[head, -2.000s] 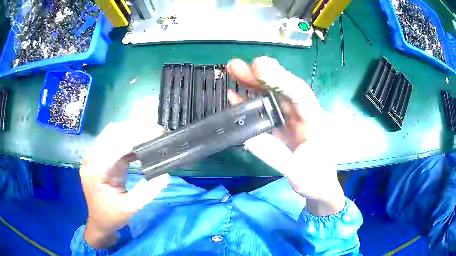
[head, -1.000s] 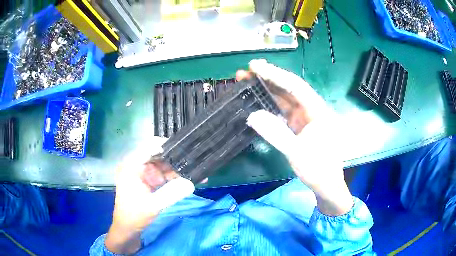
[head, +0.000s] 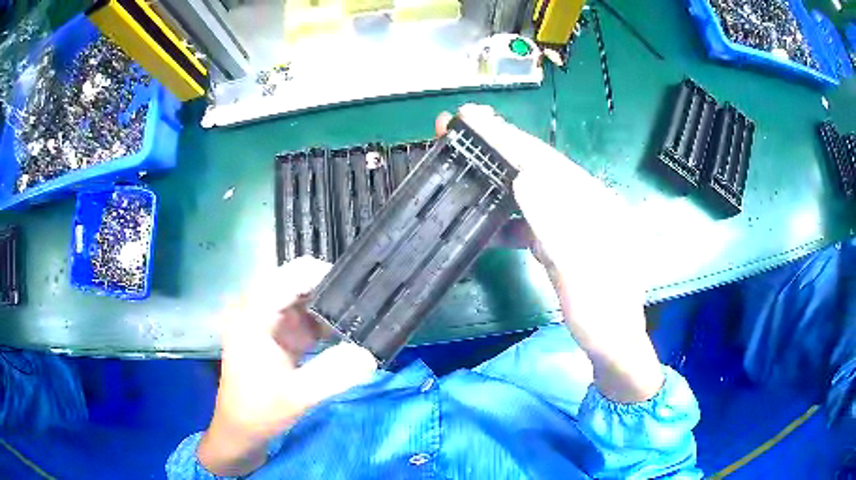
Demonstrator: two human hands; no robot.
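A black plastic housing [head: 413, 246] is held tilted above the bench's front edge, its slotted face towards me and its grid-like end at the upper right. My left hand [head: 291, 361] grips its lower left end, thumb on the near corner. My right hand [head: 554, 211] holds its upper right end, with fingertips behind the grid end. Both hands are overexposed, so finger detail is poor. Behind the held housing, more black housings [head: 305, 202] stand side by side on the bench, partly hidden by it.
The small blue parts bin [head: 114, 242] and large blue bin [head: 84, 112] are at left. The press base plate [head: 375, 89] is at back centre, between yellow bars. Two black housings [head: 706, 145] lie at right, another blue bin [head: 770, 37] behind them. A cable [head: 605, 75] lies near the plate.
The held housing has turned from its smooth long side to its slotted face and now stands steeper. My left hand has moved right. The view has shifted, moving the bench things slightly left.
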